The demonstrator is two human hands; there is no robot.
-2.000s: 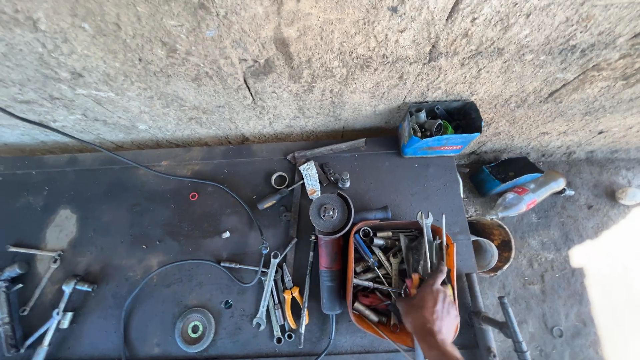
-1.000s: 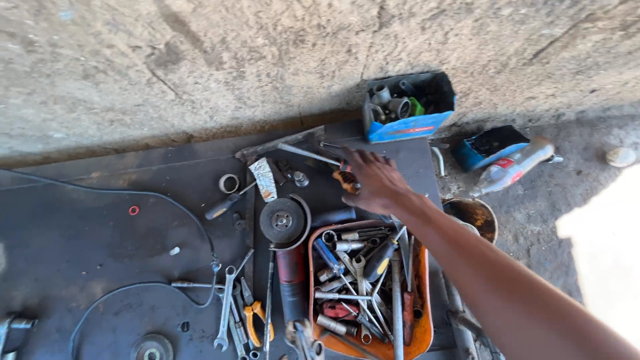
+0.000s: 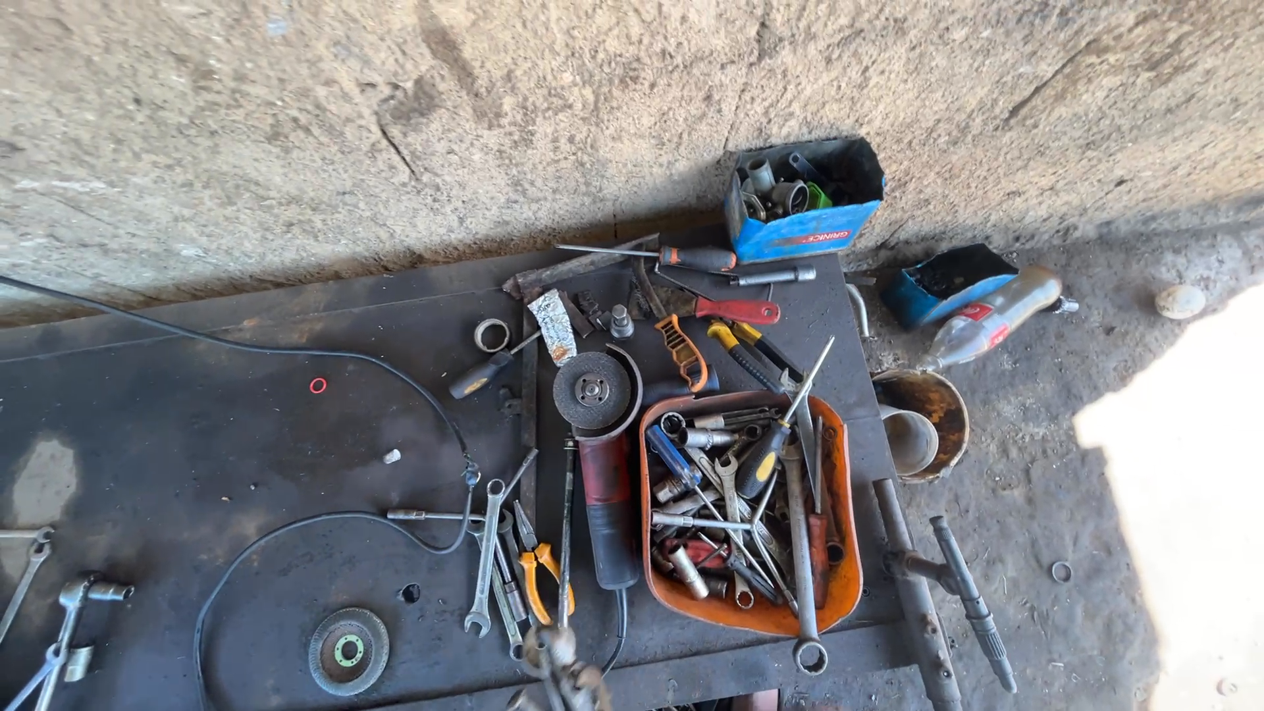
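Observation:
Neither of my hands shows in the current head view. An orange plastic bin (image 3: pixel 857 533) full of sockets, wrenches and screwdrivers stands near the table's right edge. Left of it lies an angle grinder (image 3: pixel 608 504). Behind the bin are a red-handled tool (image 3: pixel 739 311), an orange-handled tool (image 3: pixel 681 348) and yellow-and-black-handled pliers (image 3: pixel 741 353). A screwdriver with a grey and orange handle (image 3: pixel 696 259) lies near the wall. Orange-handled pliers (image 3: pixel 538 573) and a combination wrench (image 3: pixel 484 563) lie left of the grinder. A flap disc (image 3: pixel 348 652) rests further left.
A blue container (image 3: pixel 805 235) of metal parts stands at the table's back right corner, against the wall. Beyond the edge are another blue container (image 3: pixel 913 296), a plastic bottle (image 3: pixel 997 318) and a rusty can (image 3: pixel 948 425). A black cable (image 3: pixel 296 348) crosses the table.
The hand that was over the bin, then reaching behind the grinder, has left the view. Several tools, including the grey-and-orange screwdriver and yellow-and-black pliers, now lie behind the bin.

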